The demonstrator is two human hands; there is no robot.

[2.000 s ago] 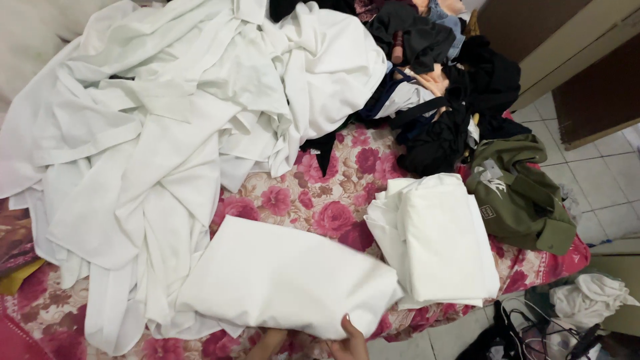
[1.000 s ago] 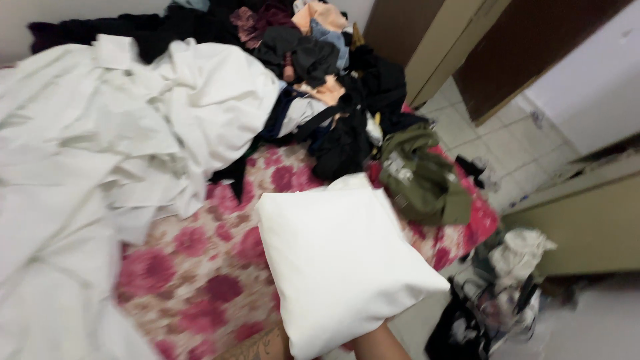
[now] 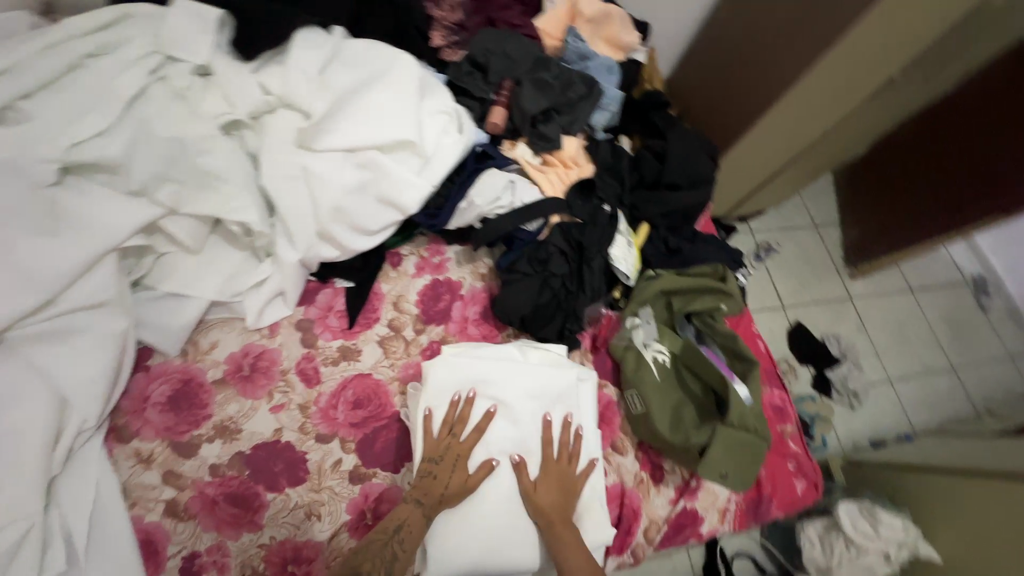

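Note:
A stack of folded white cloth [image 3: 512, 376] lies on the floral bedspread [image 3: 280, 400] near the bottom centre. My left hand [image 3: 450, 464] rests flat on its left part, fingers spread, with dark tattoos on the hand and forearm. On the right part of the same stack, my right hand [image 3: 554, 480] also lies palm down with its fingers apart. Neither hand grips anything. A large heap of loose white cloth [image 3: 200, 176] covers the left side of the bed, apart from the stack.
Mixed dark, peach and denim clothes [image 3: 560, 264] are heaped behind the stack. An olive-green garment [image 3: 692, 368] lies to its right by the bed's edge. Beyond are a tiled floor [image 3: 888, 328], a dark garment [image 3: 812, 352] on it, and white cloth [image 3: 868, 536] at the lower right.
The folded white cloth that my hands held at the front has moved right onto the stack. My hands have let go of it and now lie spread on top.

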